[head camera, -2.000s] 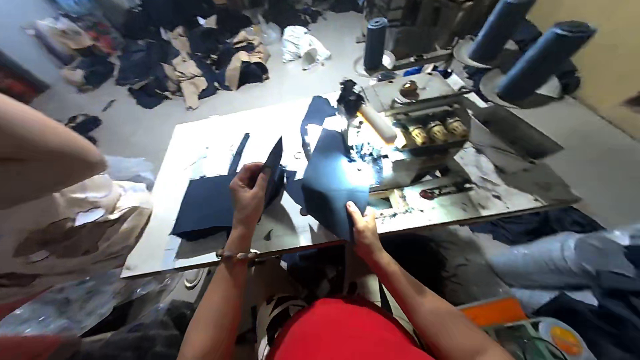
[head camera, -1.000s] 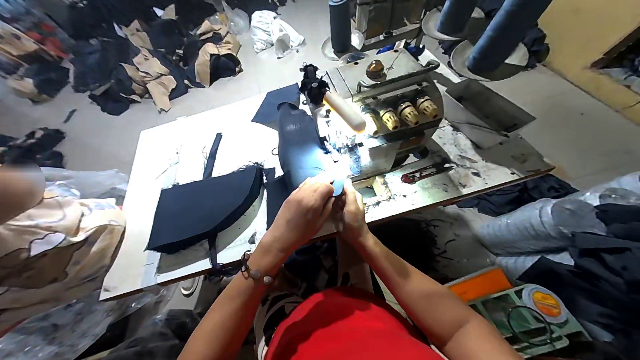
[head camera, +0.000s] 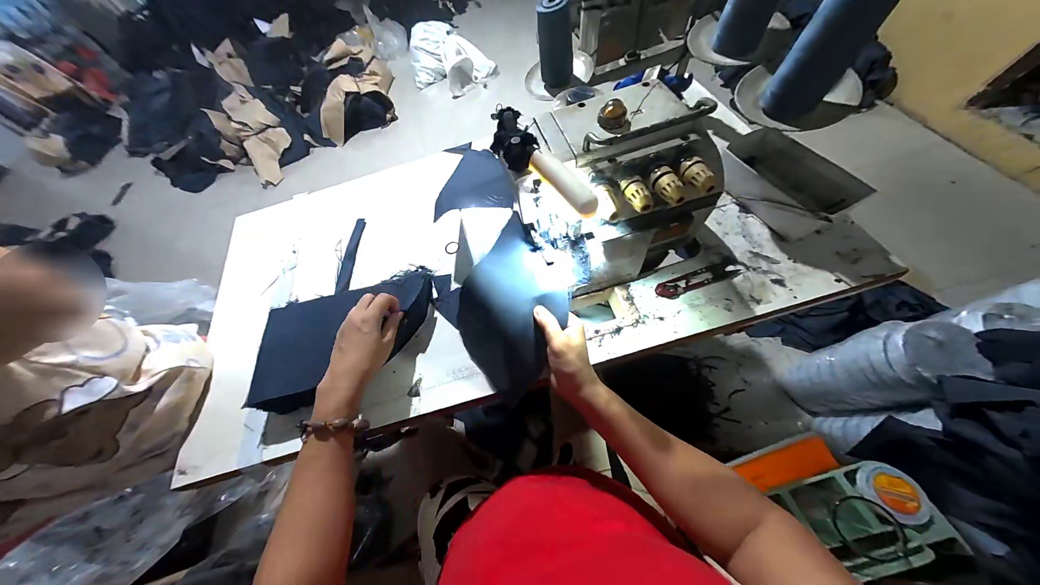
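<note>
My left hand (head camera: 366, 337), a beaded bracelet at its wrist, is on the right part of a stack of dark fabric pieces (head camera: 296, 349); its fingers are bent at the stack's edge, and whether they pinch a piece is hard to see. My right hand (head camera: 562, 349) holds the near right edge of a dark fabric panel (head camera: 508, 309), thumb on top. That panel lies at the lit needle area of an overlock sewing machine (head camera: 642, 171). Another dark piece (head camera: 478, 183) lies beyond it, left of the machine. A narrow dark strip (head camera: 350, 256) lies behind the stack.
Red-handled thread snips (head camera: 682, 286) lie on the white table (head camera: 382, 195), right of the needle area. Thread cones (head camera: 555, 49) stand behind the machine. Fabric scraps (head camera: 260, 114) cover the floor at the back left. A green plastic tray (head camera: 861, 520) is at the lower right. Part of another person (head camera: 49, 301) shows at left.
A second ago both hands were together at the near side of the machine. My left hand has since moved left to the fabric stack, while my right hand stays by the machine on the panel.
</note>
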